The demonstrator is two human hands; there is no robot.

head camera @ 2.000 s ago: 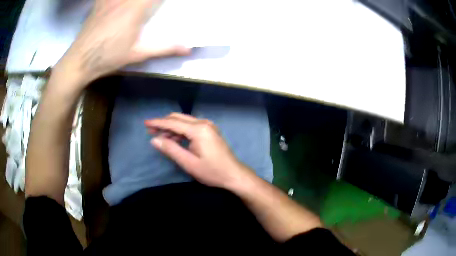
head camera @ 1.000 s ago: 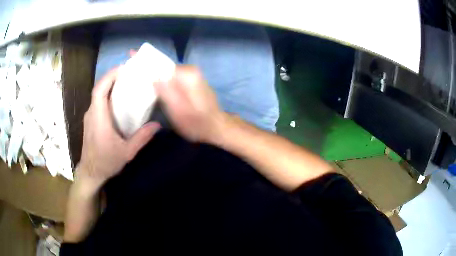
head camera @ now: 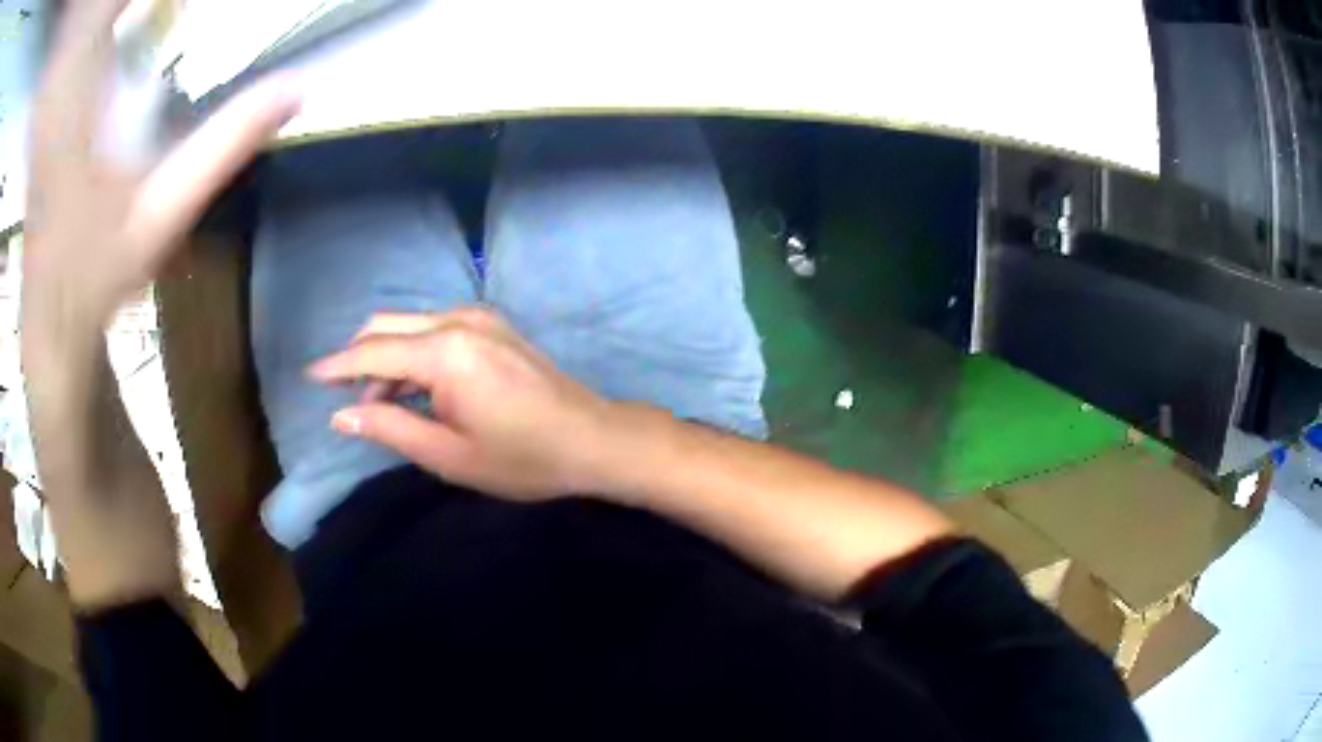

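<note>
My left hand point(head camera: 160, 189) is blurred at the upper left, over the left end of the white tabletop point(head camera: 696, 65), with the thumb spread; a pale blurred shape lies beside its fingers, and I cannot tell whether it holds it. My right hand point(head camera: 471, 399) is over my lap, fingers loosely curled and apart, with nothing seen in it. Loose white pieces point(head camera: 145, 384) lie in the brown carton point(head camera: 210, 392) at the left, partly hidden behind my left forearm.
My legs in light blue jeans point(head camera: 609, 276) are under the table's edge. A dark metal cabinet point(head camera: 1102, 319) stands at the right. A cardboard carton with open flaps point(head camera: 1145, 522) is on the floor at the lower right, near a green floor area point(head camera: 1015, 428).
The white stack that both hands held over the lap is no longer there. My left hand has moved up and left to the table. My right hand has moved slightly down and its fingers have loosened.
</note>
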